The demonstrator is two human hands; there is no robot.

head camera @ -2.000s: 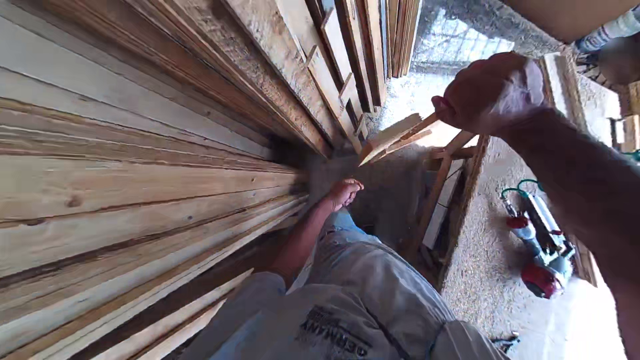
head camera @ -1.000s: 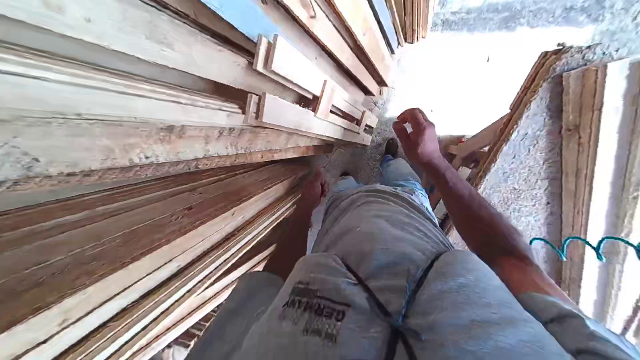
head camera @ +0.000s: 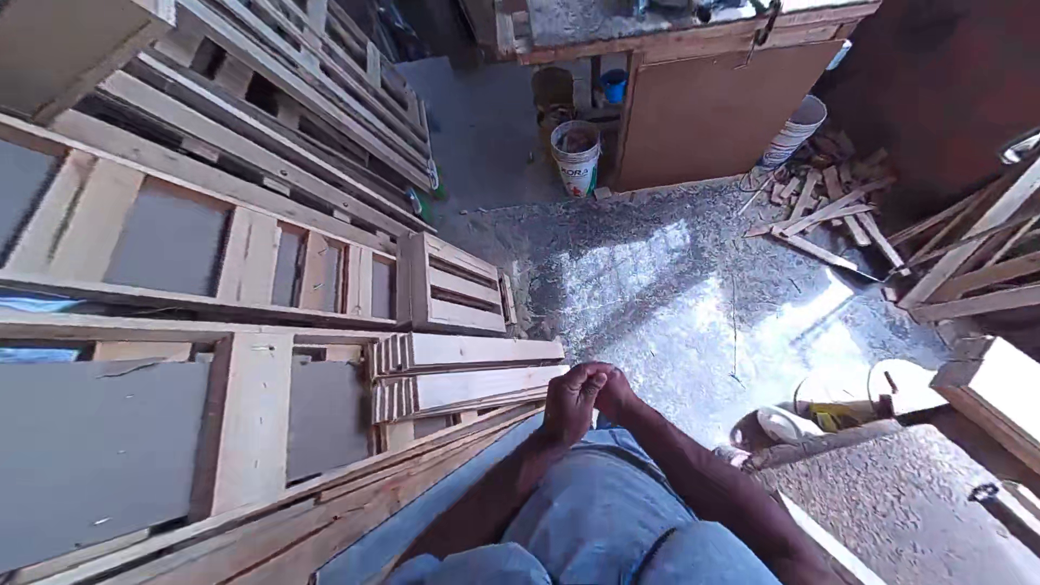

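My left hand (head camera: 569,404) and my right hand (head camera: 615,393) meet in front of my body, fingers curled against each other. Whether something small is between them cannot be seen. Just left of my hands lie short stacked wooden boards (head camera: 479,388), on top of wooden frames backed with grey panel (head camera: 254,414). A small slatted wooden frame (head camera: 463,284) stands beyond the boards.
A white plastic bucket (head camera: 576,158) stands by a workbench (head camera: 699,49) ahead. A pile of wood offcuts (head camera: 837,203) lies on the concrete floor (head camera: 650,276) at the right. Another bucket (head camera: 795,134) stands behind it. A speckled board (head camera: 902,496) is at the lower right.
Two seconds ago my right hand held a wooden strip; one second ago it held none. My hands, apart before, are now together. The view has shifted greatly, towards the workbench and floor.
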